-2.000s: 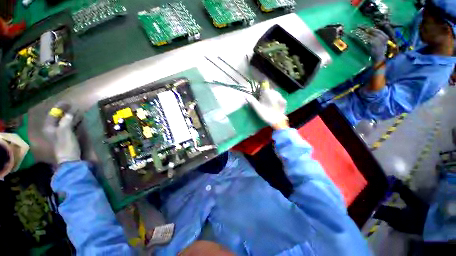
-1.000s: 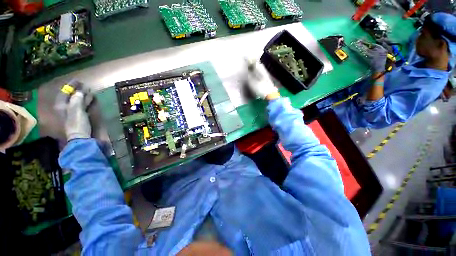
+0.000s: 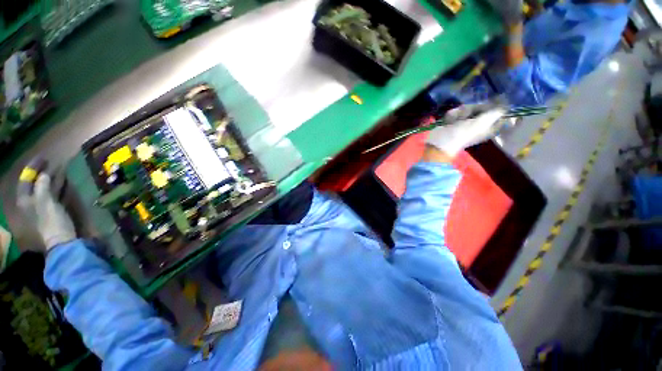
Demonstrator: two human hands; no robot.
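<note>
A green circuit board (image 3: 170, 170) with yellow parts and a long white block sits in a black carrier frame (image 3: 145, 253) on the grey-green pad (image 3: 247, 109). My left hand (image 3: 45, 206), in a pale glove with a yellow fingertip, is left of the frame, not touching it. Its fingers look apart and empty, though slightly blurred. My right hand (image 3: 464, 130), gloved and blurred, is closed around thin dark strips (image 3: 399, 138), above the red-lined tray (image 3: 472, 210) at the bench front. The strips stick out on both sides of the hand.
A black bin (image 3: 366, 40) of olive pieces stands on the steel sheet. A small yellow piece (image 3: 356, 99) lies on green matting. Another framed board (image 3: 18, 87) is at far left, a tray of olive pieces (image 3: 33, 319) at lower left. A co-worker's blue sleeve (image 3: 559, 51) is at upper right.
My right hand has moved from beside the bin, out over the red-lined tray, and now holds the strips clear of the bench. The view has shifted; my left hand stays left of the frame.
</note>
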